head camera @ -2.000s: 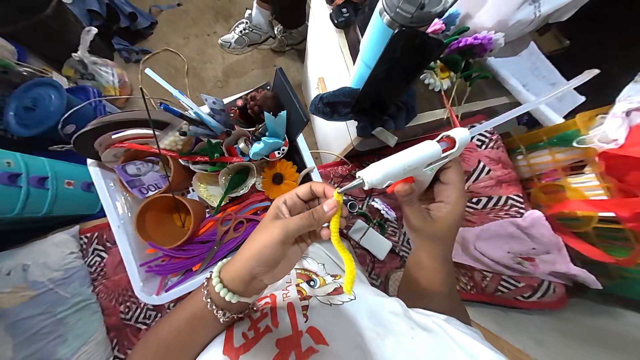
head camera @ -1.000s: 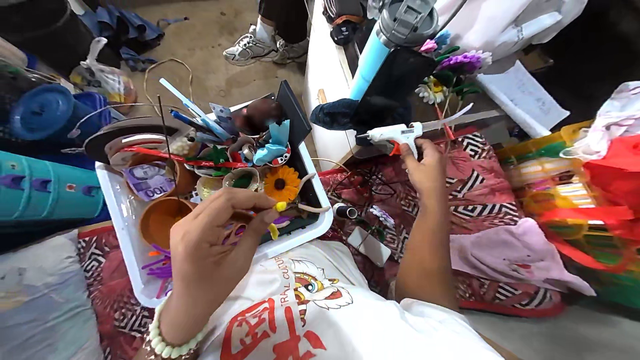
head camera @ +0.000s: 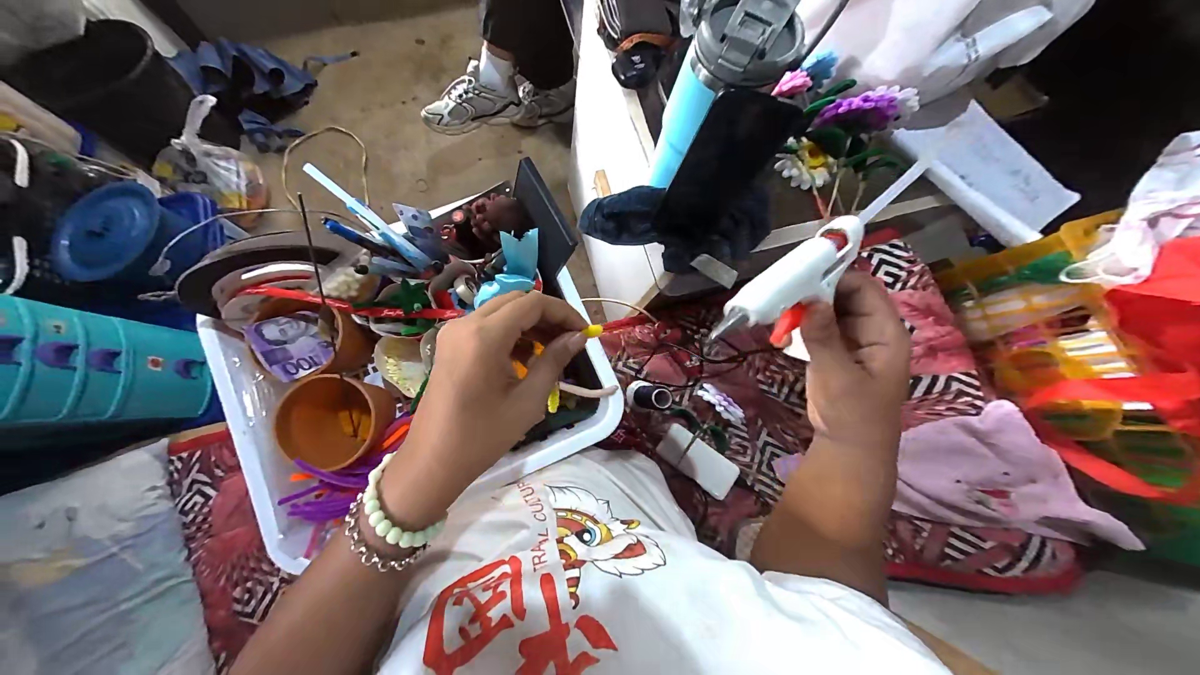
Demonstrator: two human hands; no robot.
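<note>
My left hand [head camera: 497, 375] pinches a yellow pipe cleaner [head camera: 592, 331] between thumb and fingertips, over the right part of a white plastic tray; most of the yellow piece is hidden behind the hand. In my right hand [head camera: 855, 352] is a white hot glue gun [head camera: 792, 272] with a red trigger. Its metal nozzle points down and left toward the left hand, apart from the yellow piece. A clear glue stick sticks out of the gun's back end.
The white tray [head camera: 246, 441] holds terracotta pots [head camera: 330, 422], purple pipe cleaners [head camera: 323, 492] and pens. Beyond the glue gun stand a blue tumbler [head camera: 677, 127] and pipe cleaner flowers [head camera: 858, 108]. A thread spool [head camera: 649, 396] and white device [head camera: 698, 459] lie on patterned cloth. Another person's shoe [head camera: 472, 101] is on the floor.
The glue gun was at the yellow piece two seconds ago; it moved away to the far right, and now is lower and closer. My left hand has turned over, with its back now showing.
</note>
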